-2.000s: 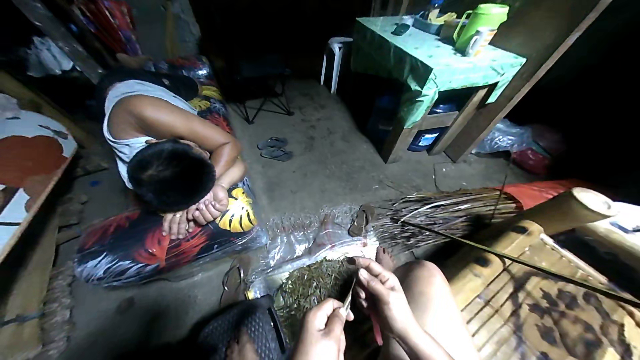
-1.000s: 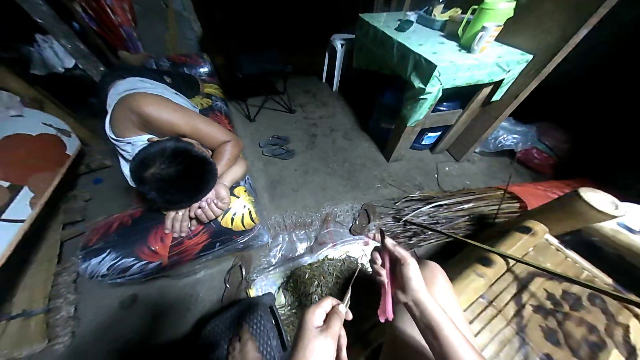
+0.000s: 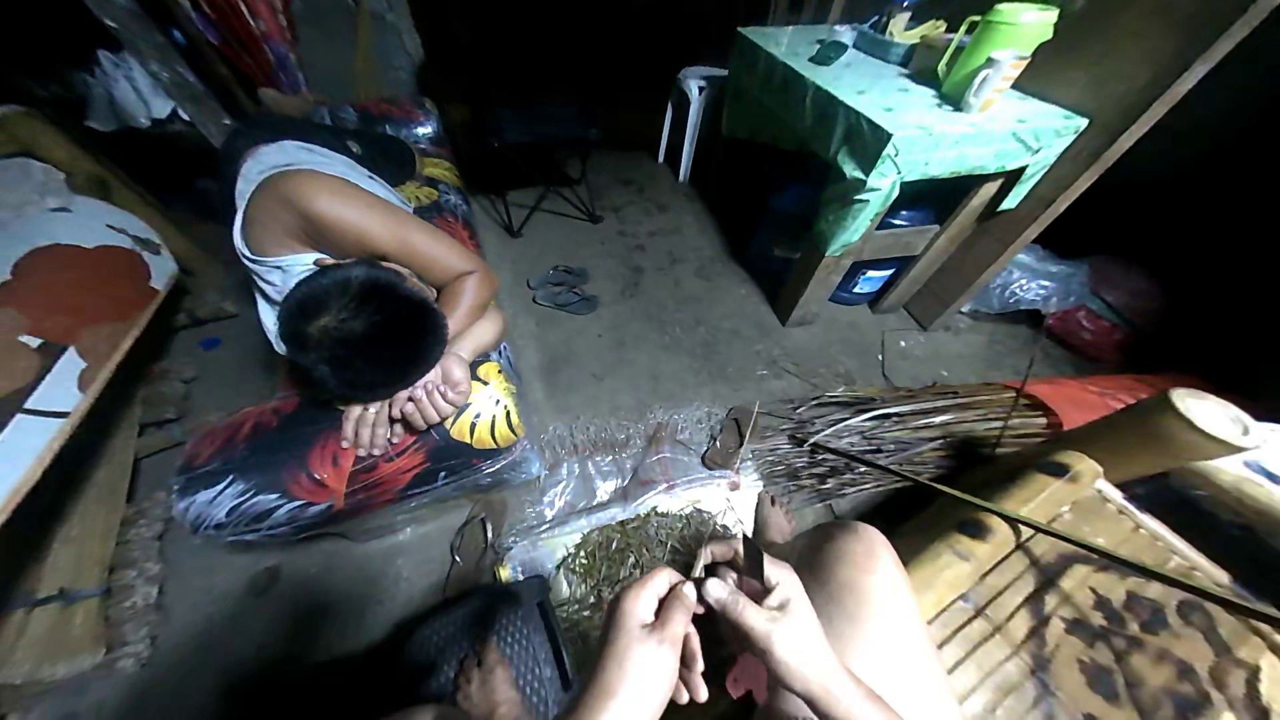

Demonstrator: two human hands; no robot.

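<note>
Near the bottom centre, my left hand [image 3: 650,630] pinches the end of a thin plant strip [image 3: 742,455], which seems to run up through my right hand. My right hand [image 3: 765,610] is closed around a small knife with a dark blade [image 3: 752,565] and a pink handle [image 3: 745,678]; its thumb and fingertips meet the strip close to my left fingertips. Below and beyond both hands lies a pile of greenish-brown plant shavings [image 3: 640,550] on a pale sheet. The exact contact between blade and strip is hidden by the fingers.
A person [image 3: 365,320] rests head down on a plastic-covered floral mattress [image 3: 330,470] at left. A bundle of dry strips [image 3: 900,425] lies ahead, beside a bamboo bench [image 3: 1080,620] at right. Flip-flops [image 3: 565,290] lie on the floor. A table with a green cloth [image 3: 960,140] stands beyond.
My right hand has come down and in beside my left hand, and its knife blade now points up from the fingers. A second ago the hands were farther apart. The resting person has not plainly moved.
</note>
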